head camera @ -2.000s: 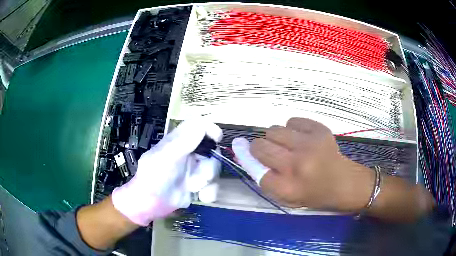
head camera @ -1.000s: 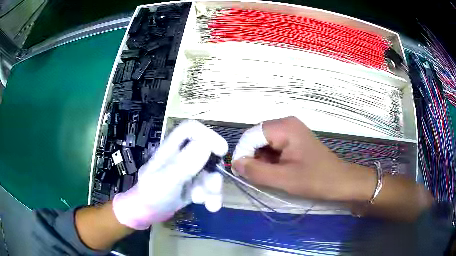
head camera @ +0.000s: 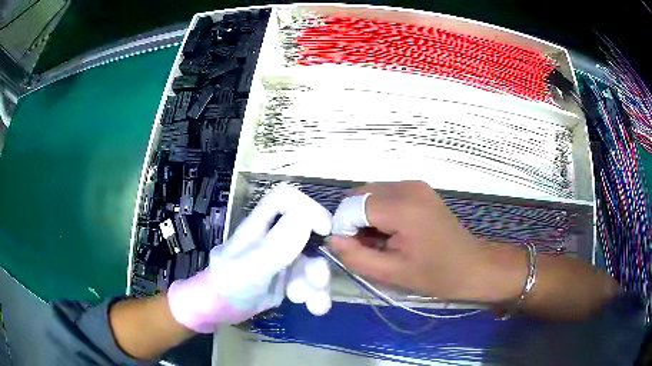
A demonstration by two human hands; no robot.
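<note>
My left hand [head camera: 261,257], in a white glove with a pink cuff, holds a small black connector housing [head camera: 313,245] between thumb and fingers. A white wire [head camera: 407,309] and a darker wire trail from the housing to the right, over the blue wires. My right hand [head camera: 407,239], bare with a white covering on a fingertip, is closed right beside the housing, its fingertips at the wire end. What it pinches is hidden by the fingers.
The white divided tray [head camera: 595,164] holds a pile of black housings [head camera: 204,107] at left, then rows of red [head camera: 422,57], white [head camera: 422,129], dark [head camera: 500,221] and blue wires [head camera: 322,332]. Mixed wires [head camera: 618,171] lie right of the tray. A green mat [head camera: 78,171] lies left.
Both hands have shifted slightly right and down with the housing. My right fingers, earlier apart from it, are now against the housing. The red wire end seen between the hands is no longer visible.
</note>
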